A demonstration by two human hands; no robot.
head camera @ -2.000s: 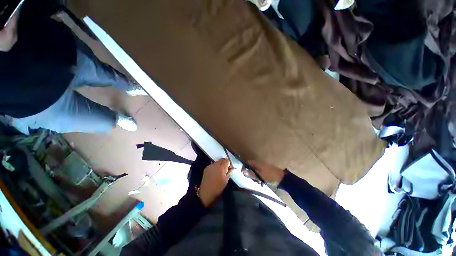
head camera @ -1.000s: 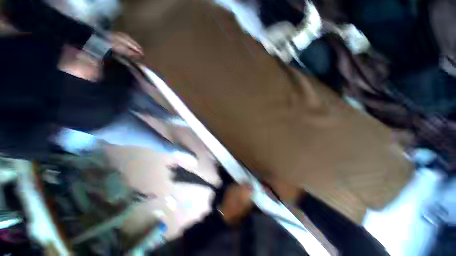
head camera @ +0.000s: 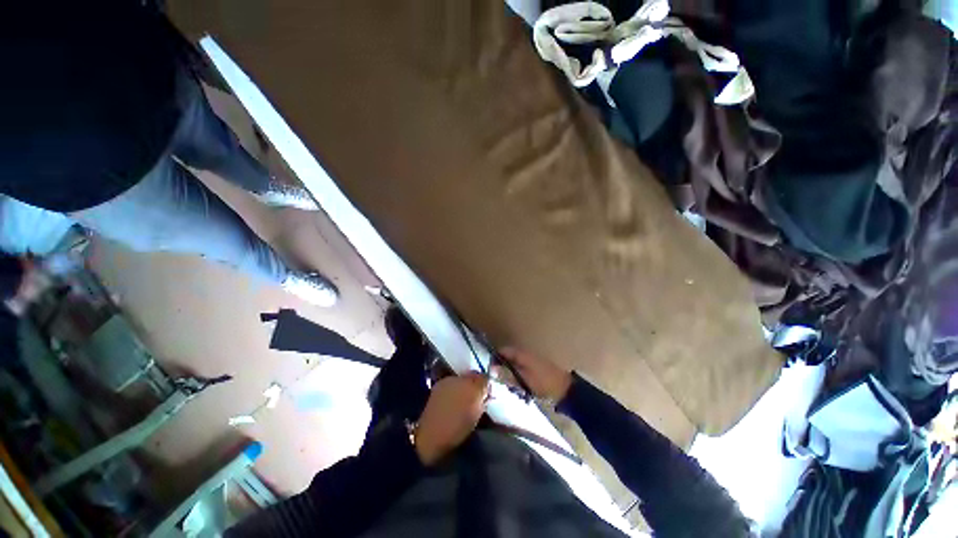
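Note:
Brown cloth [head camera: 462, 179] covers most of the long white table [head camera: 315, 179], with soft folds on its far part and a faint line across its near end. My right hand [head camera: 534, 375] lies at the cloth's near edge, curled around what look like dark shears [head camera: 517, 387], mostly hidden by the fingers. A thin dark line, perhaps a blade, runs beyond the fingers. My left hand [head camera: 452, 412] is at the table edge just left of it, fingers bent, fingertips close to the right hand; what it holds is too small to tell.
A person in dark top and jeans [head camera: 179, 215] stands left of the table. A dark strip [head camera: 315, 338] shows over the floor. Dark and maroon cloth [head camera: 830, 179] is heaped beyond the brown cloth, with a cream tie strip [head camera: 641, 40]. Grey-white folded pieces [head camera: 861, 420] lie right.
The view swung and came back. The other person's hand showed at the cloth's far edge one second ago and is now out of view. My hands remain close together at the near edge.

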